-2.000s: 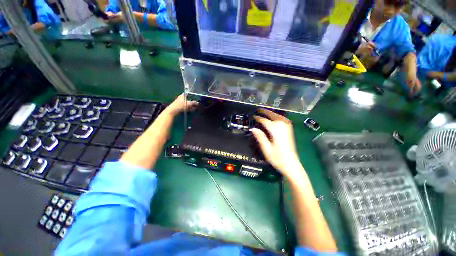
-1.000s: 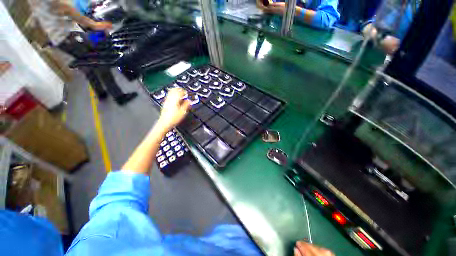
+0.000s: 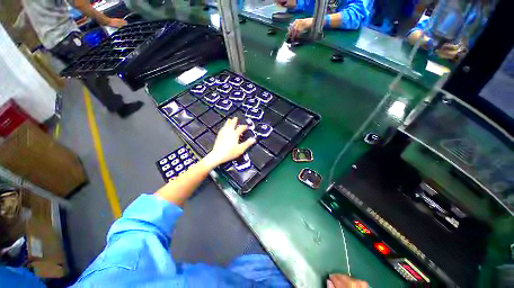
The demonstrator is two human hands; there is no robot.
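Observation:
The black blister tray (image 3: 209, 134) lies on the bench at the left, with silver-rimmed watch cases (image 3: 263, 130) in part of its square pockets. My left hand (image 3: 232, 144) is over the tray's middle, its fingertips closed around the edges of a dark case (image 3: 247, 135). The fingers partly hide this case. Another case (image 3: 242, 163) lies in a pocket just below the hand. My right hand (image 3: 346, 280) is at the bottom edge, mostly cut off, beside the thin cord; its fingers cannot be judged.
Two cases (image 3: 309, 178) lie between tray and black fixture machine (image 3: 377, 225), with another behind the machine. A metal post (image 3: 231, 39) stands behind the tray. A small block of pale squares (image 3: 176, 163) is at the bench edge. Workers in blue sit opposite; a person stands far left.
My left hand has moved from the tray's left pockets to the right and nearer. Cases have left the left pockets; several now sit further right. Earlier, both hands were at the machine.

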